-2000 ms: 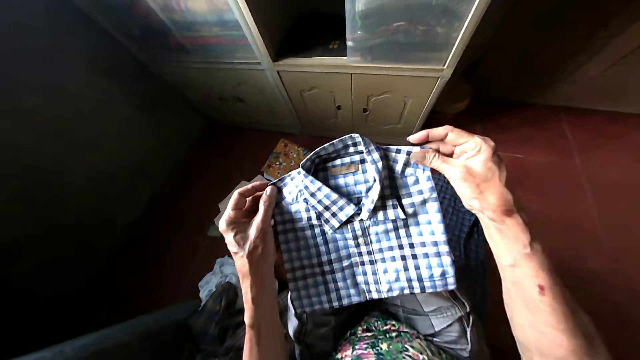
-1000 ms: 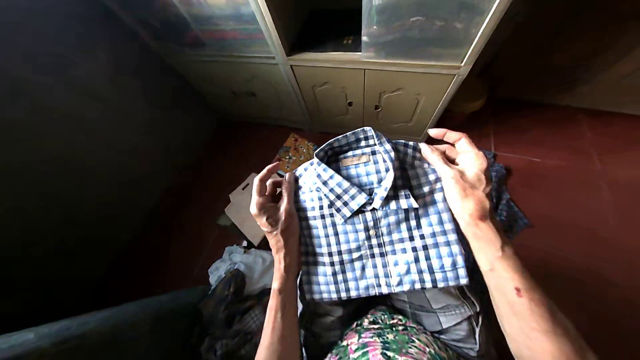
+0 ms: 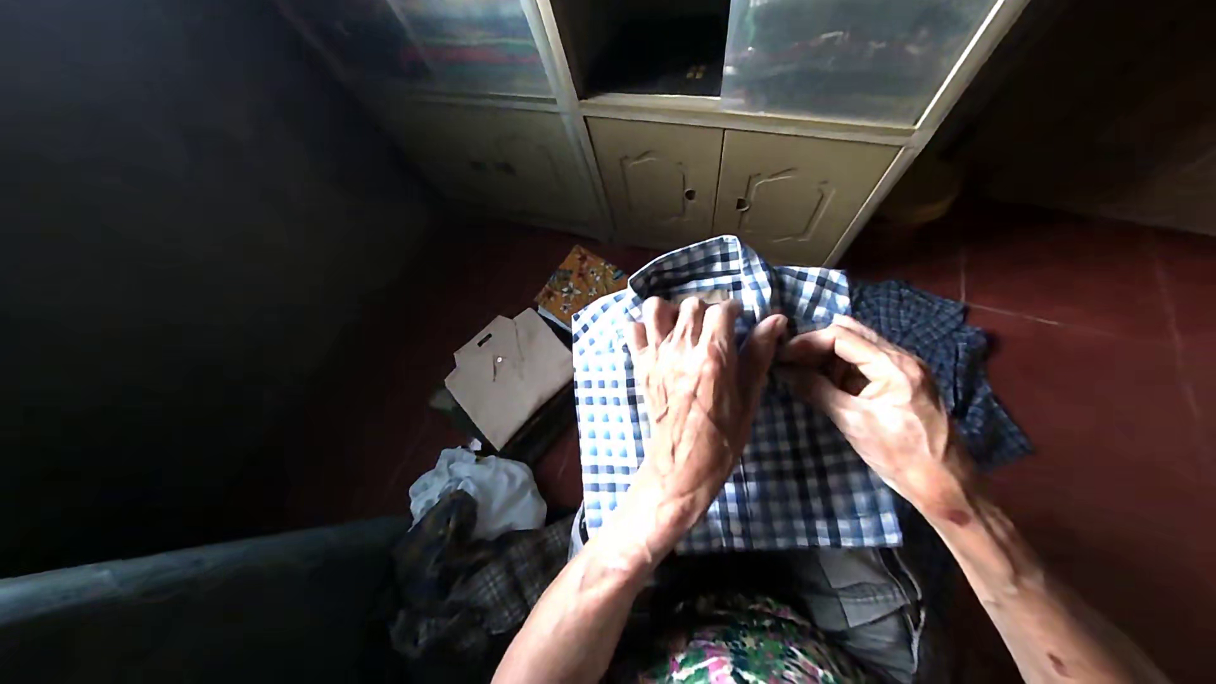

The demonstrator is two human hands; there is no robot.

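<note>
A folded blue, white and navy checked shirt (image 3: pixel 807 475) lies before me, its collar (image 3: pixel 746 271) toward the cabinet. My left hand (image 3: pixel 698 399) rests back up across the collar and upper front, fingers bent over the neck opening; it hides much of the collar. Close beside it, my right hand (image 3: pixel 869 399) pinches the right side of the collar area between thumb and fingers. Beneath the shirt, grey cloth (image 3: pixel 855 598) shows at its near edge, with a floral garment (image 3: pixel 741 646) nearer me.
Ahead stands a cabinet (image 3: pixel 665 180) with paired doors. A dark patterned garment (image 3: pixel 921 323) lies right of the shirt. On the left are an orange floral item (image 3: pixel 581 283), a beige envelope-like folder (image 3: pixel 513 375), white cloth (image 3: pixel 489 489) and dark plaid cloth (image 3: pixel 513 579).
Both hands have left the shirt's shoulder edges and come inward to the collar. The left hand now lies over the neck opening, which was uncovered before.
</note>
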